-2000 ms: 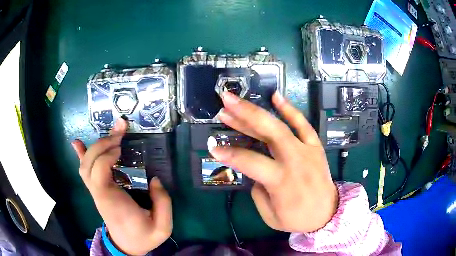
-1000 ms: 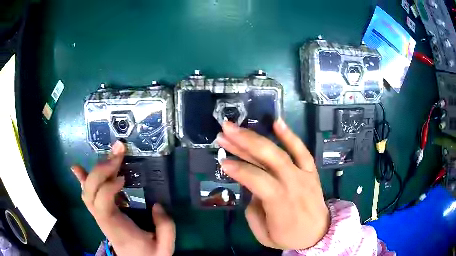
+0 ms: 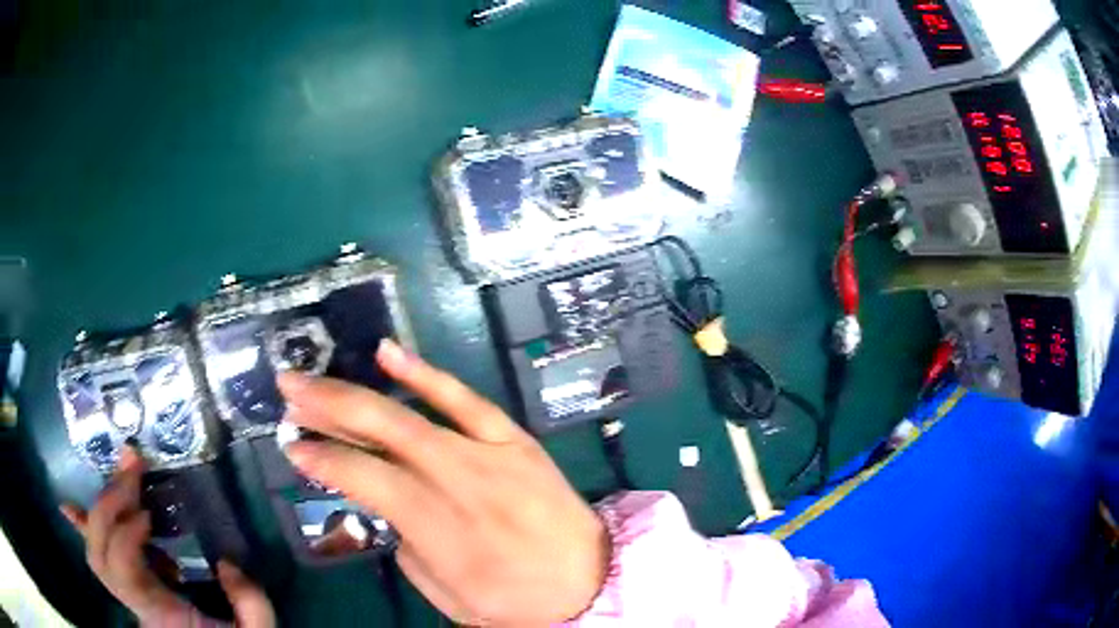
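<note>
Three opened trail cameras lie on the green mat: a left one, a middle one and a right one. My right hand is over the middle camera, fingers spread, fingertips near its lens ring and the control half below. The middle camera's small screen is lit. My left hand is over the left camera's control half, one fingertip at the lower edge of its front housing; the fingers are apart. I see nothing held in either hand.
Stacked DC bench power supplies with red digits stand at the right. A red and black clip lead hangs from them. A coiled black cable lies beside the right camera. A blue-and-white leaflet lies behind it.
The view has swung to the right, so the cameras and hands appear further left and the power supplies show. The hands keep about the same places over the two cameras.
</note>
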